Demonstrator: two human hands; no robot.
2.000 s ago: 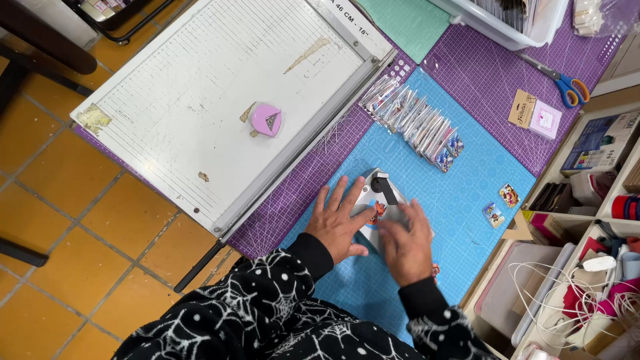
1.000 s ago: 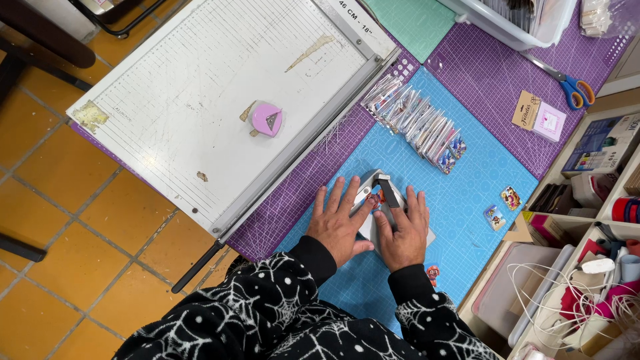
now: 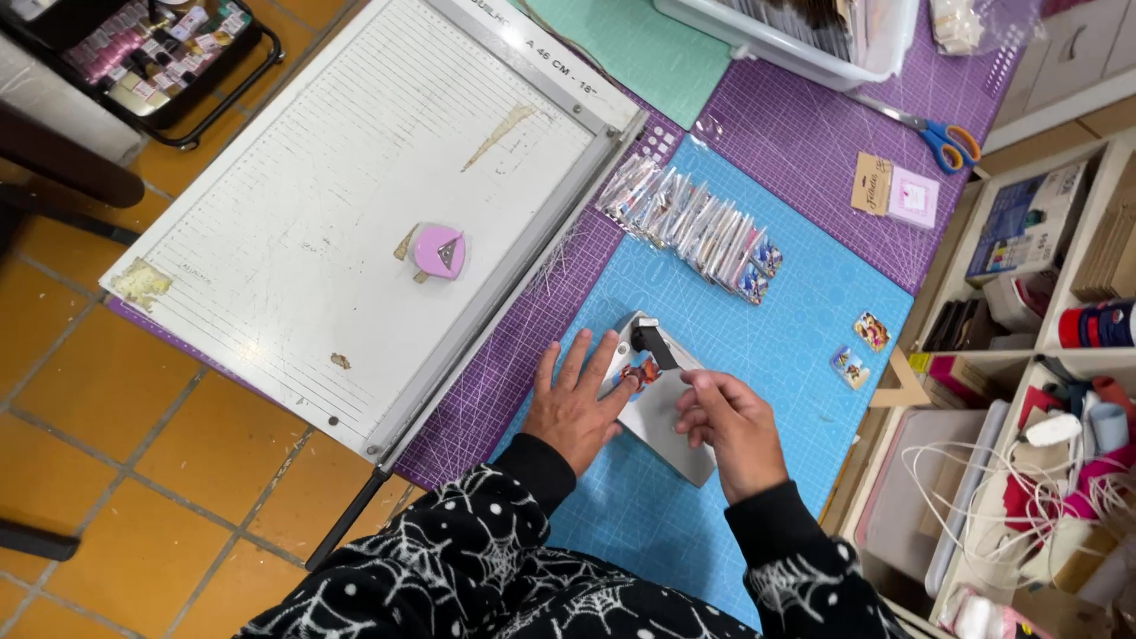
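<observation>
A grey device with a black lever (image 3: 673, 435) lies slanted on the blue cutting mat (image 3: 803, 328). On it is a small colourful printed piece (image 3: 641, 376). My left hand (image 3: 575, 404) lies with fingers spread at the device's left side, one fingertip on the printed piece. My right hand (image 3: 732, 426) has thumb and forefinger pinched at the tip of the black lever (image 3: 657, 344); whether it grips the lever is not clear. Above is a row of clear-wrapped packets (image 3: 692, 231). Two small printed pieces, one upper (image 3: 872, 329) and one lower (image 3: 850, 367), lie to the right.
A large paper trimmer (image 3: 355, 222) fills the left, a purple corner punch (image 3: 439, 252) on its bed. Blue-handled scissors (image 3: 948, 146), a small carded packet (image 3: 912, 197) and a white plastic bin (image 3: 799, 53) are at the upper right. Shelves with cables (image 3: 985, 479) stand right.
My right hand has moved off the device's top to the right, its fingers now drawn together. The printed piece and black lever show more fully. My left hand stays at the device.
</observation>
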